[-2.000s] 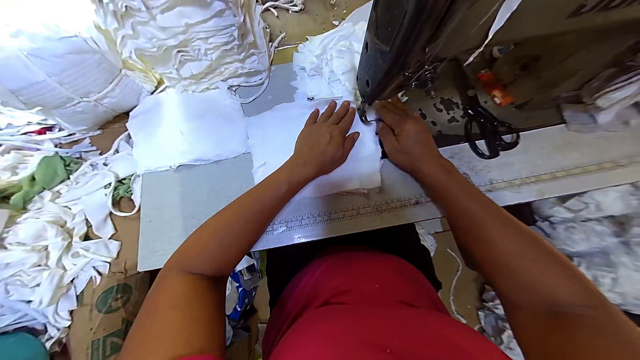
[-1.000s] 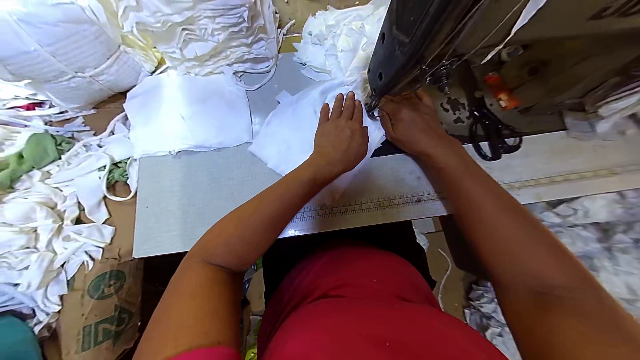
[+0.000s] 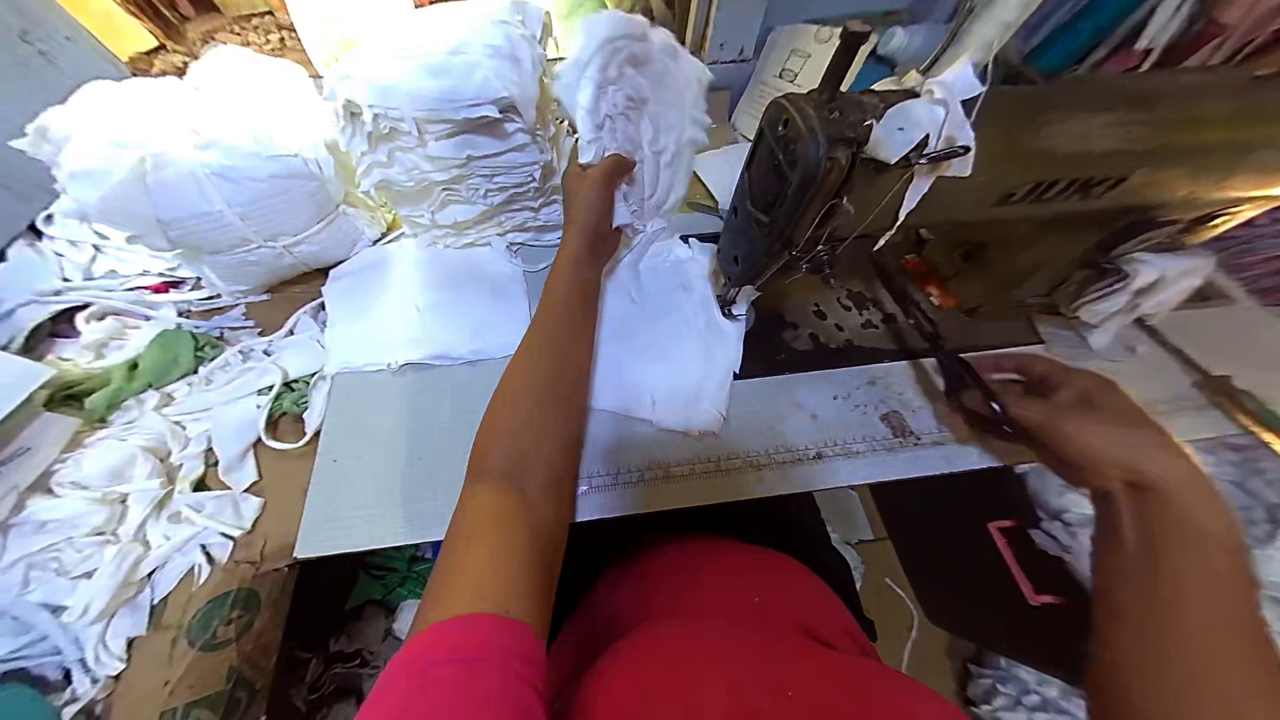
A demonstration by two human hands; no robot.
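Note:
My left hand (image 3: 597, 195) reaches forward and grips a bundled wad of white cloth (image 3: 640, 110), lifted beside the tall stack. My right hand (image 3: 1065, 415) holds black-handled scissors (image 3: 950, 360) above the right part of the table, their blades pointing up and left. A white cloth piece (image 3: 665, 340) lies on the table with its right edge at the needle area of the Juki sewing machine (image 3: 790, 190). Left of my forearm, another flat white cloth (image 3: 428, 305) rests on the table.
A stack of white cloth (image 3: 450, 130) and a tied white bundle (image 3: 210, 180) stand behind at the left. White scraps (image 3: 110, 500) heap beside the table. A measuring scale (image 3: 760, 460) runs along the front edge. An orange object (image 3: 930, 282) lies by the machine.
My left hand has left the cloth at the machine and moved forward onto the wad. My right hand has moved right and taken the scissors from the machine bed. The view has shifted.

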